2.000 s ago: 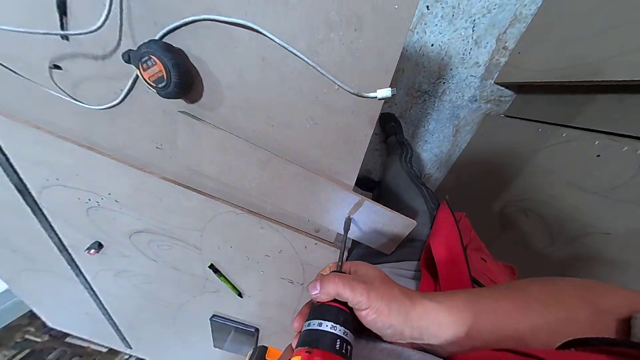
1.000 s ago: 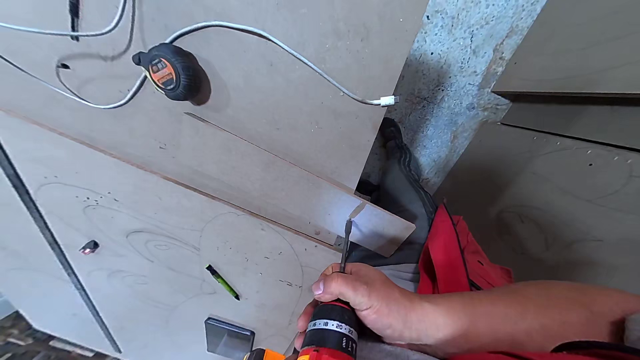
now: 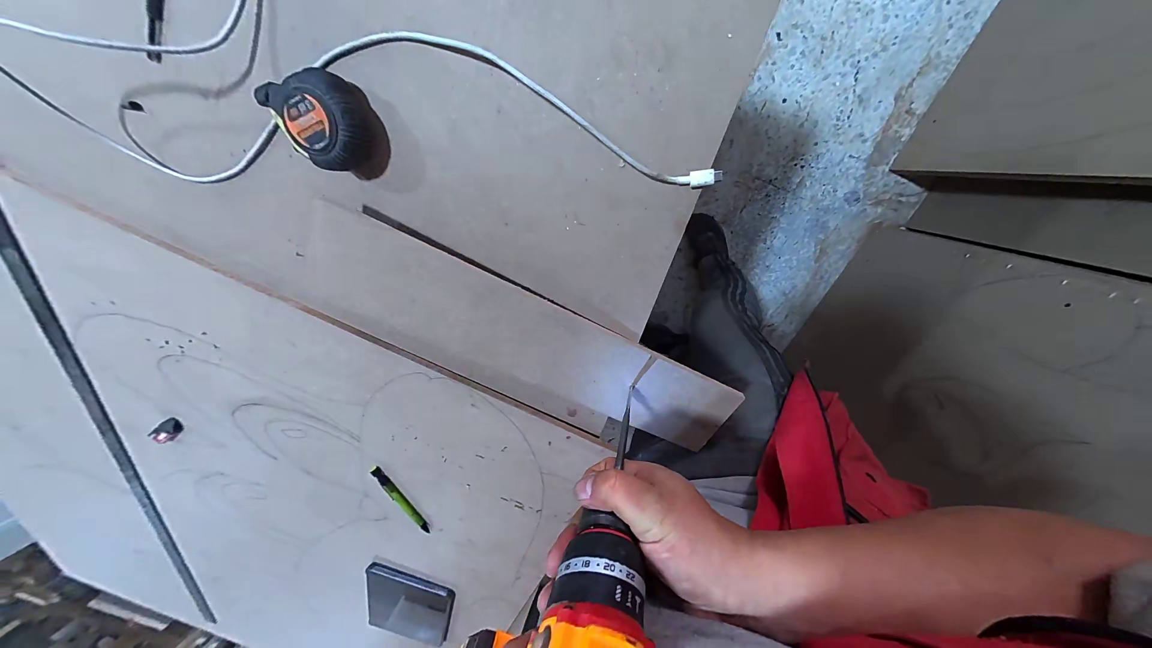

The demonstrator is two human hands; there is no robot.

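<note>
My right hand (image 3: 661,513) reaches in from the right and is closed around the front of a red, black and orange cordless drill driver (image 3: 598,576). A long thin bit (image 3: 625,427) sticks out past my thumb, its tip at a narrow wooden strip (image 3: 504,333), beside a short brown mark. Light falls on the strip's end around the tip. That end juts past the board edge, over my trousered leg (image 3: 733,333). Of my left hand, only what seems a bit of finger (image 3: 519,640) shows beside the drill at the bottom edge; the rest is hidden.
A black and orange tape measure (image 3: 319,121) and a white cable (image 3: 531,85) lie on the upper board (image 3: 504,162). The lower board (image 3: 297,504) bears a green pen (image 3: 400,499), a dark square object (image 3: 410,601) and a small dark piece (image 3: 166,430). More boards (image 3: 1008,360) are at right.
</note>
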